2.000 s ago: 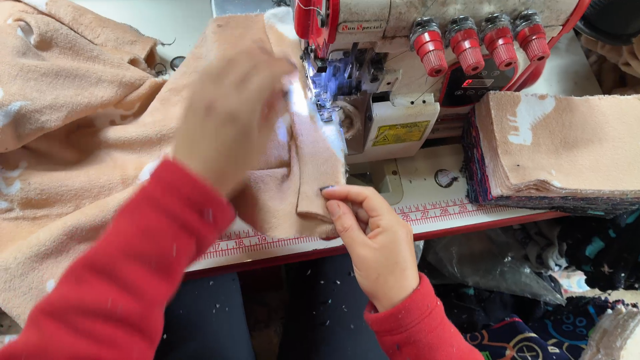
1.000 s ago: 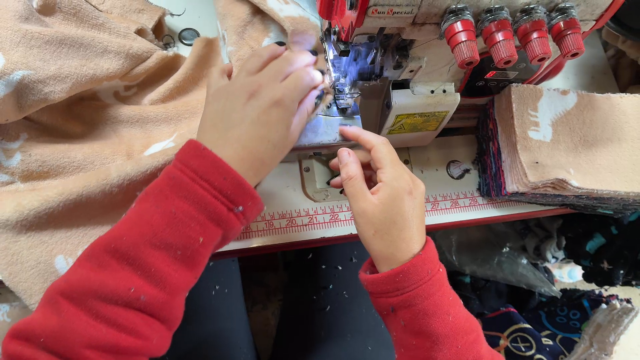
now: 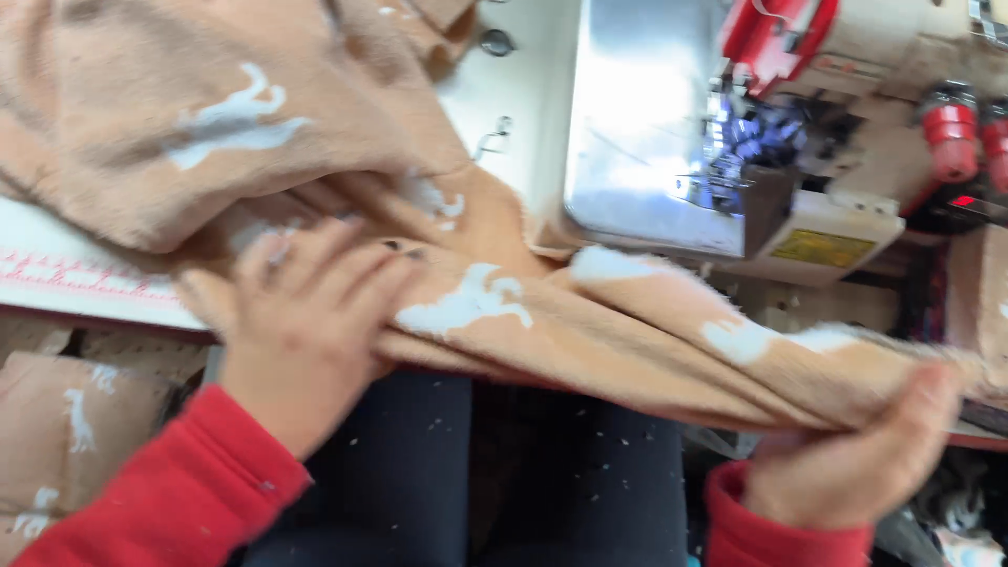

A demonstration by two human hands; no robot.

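Tan fleece fabric (image 3: pixel 630 346) with white animal figures stretches across the front of the sewing table, bunched at the left and drawn out to the right. My right hand (image 3: pixel 858 449) grips its far right end, thumb on top, in front of the overlock sewing machine (image 3: pixel 835 189). On the fabric's left part lies my left hand (image 3: pixel 307 315), blurred, fingers spread; whether it pinches any cloth is unclear. The machine's shiny metal plate (image 3: pixel 646 126) shows behind the fabric, with nothing on it. Blue-white light falls on the needle area.
Red tension knobs (image 3: pixel 949 134) stand at the upper right. A fabric stack (image 3: pixel 976 291) is at the right edge. A printed measuring scale (image 3: pixel 94 276) runs along the table's front edge. More tan patterned fabric (image 3: pixel 79 425) lies below at the left, and dark cloth at the lower right.
Both hands have left the needle area and moved apart. The fabric now stretches between them along the table's front, and my right hand has taken hold of its end. The view has shifted left.
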